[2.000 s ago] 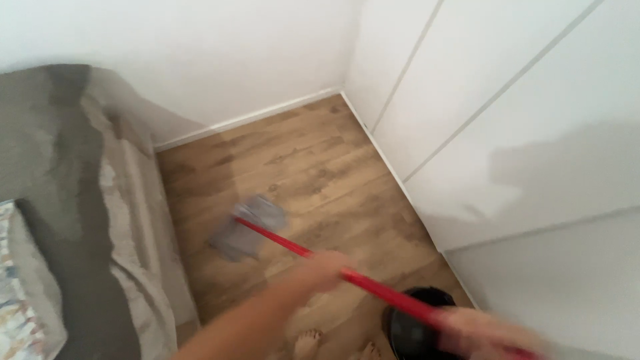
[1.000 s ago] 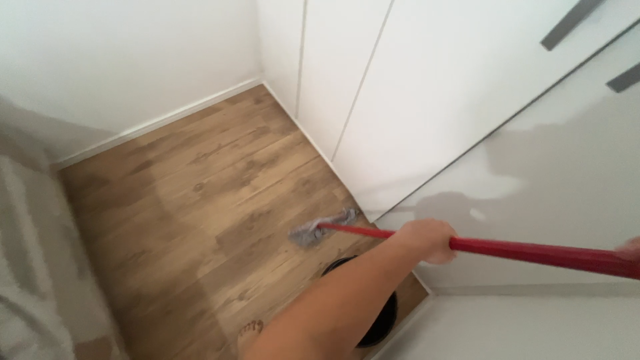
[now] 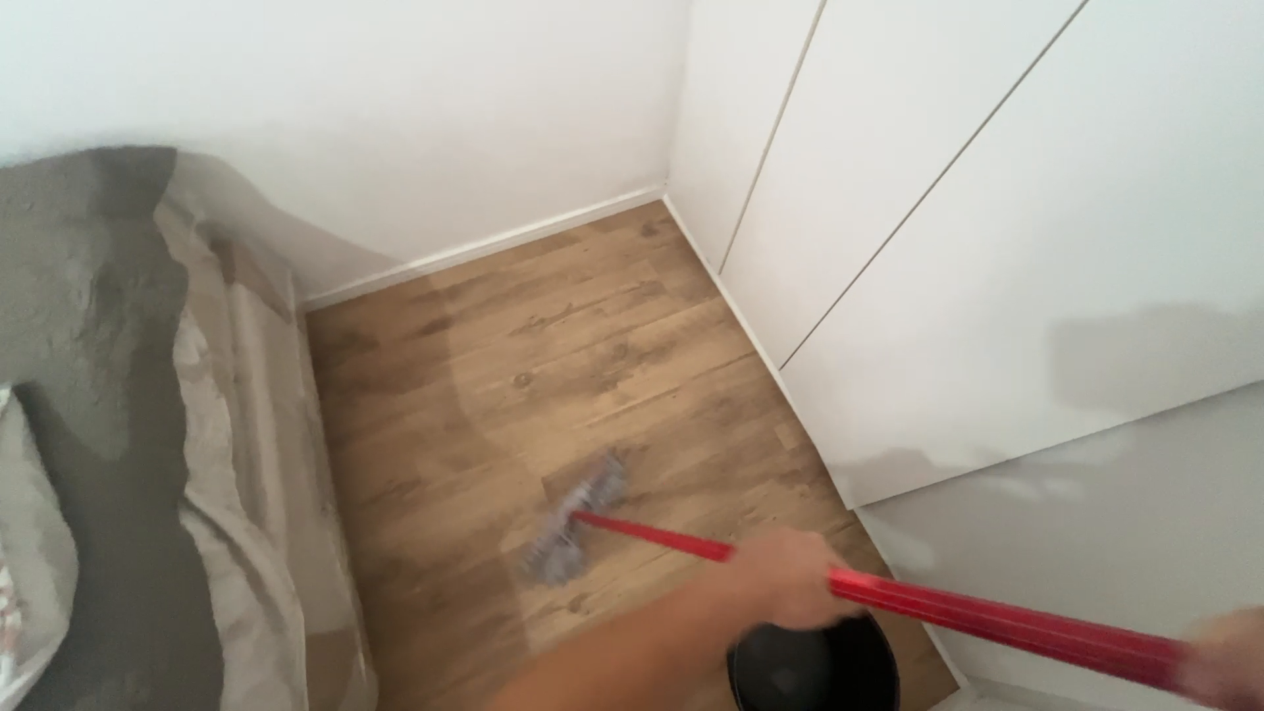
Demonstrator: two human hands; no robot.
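My left hand (image 3: 785, 578) grips the middle of a red mop handle (image 3: 997, 617). Around the handle's upper end, at the right edge, closes my right hand (image 3: 1229, 660), blurred and partly cut off by the frame. The grey mop head (image 3: 578, 518) lies on the wood-look floor (image 3: 602, 365), its strands blurred. Below my left hand stands a black bucket (image 3: 815, 671), partly hidden by the hand and cut off by the bottom edge.
A bed with a grey cover (image 3: 109, 395) and a hanging beige cloth (image 3: 247, 553) borders the floor on the left. White cabinet doors (image 3: 948, 247) run along the right. A white baseboard (image 3: 494, 247) edges the far wall.
The mop head has moved left across the floor, away from the cabinet base where it was a second ago. Both hands stay on the handle. The view has swung back left.
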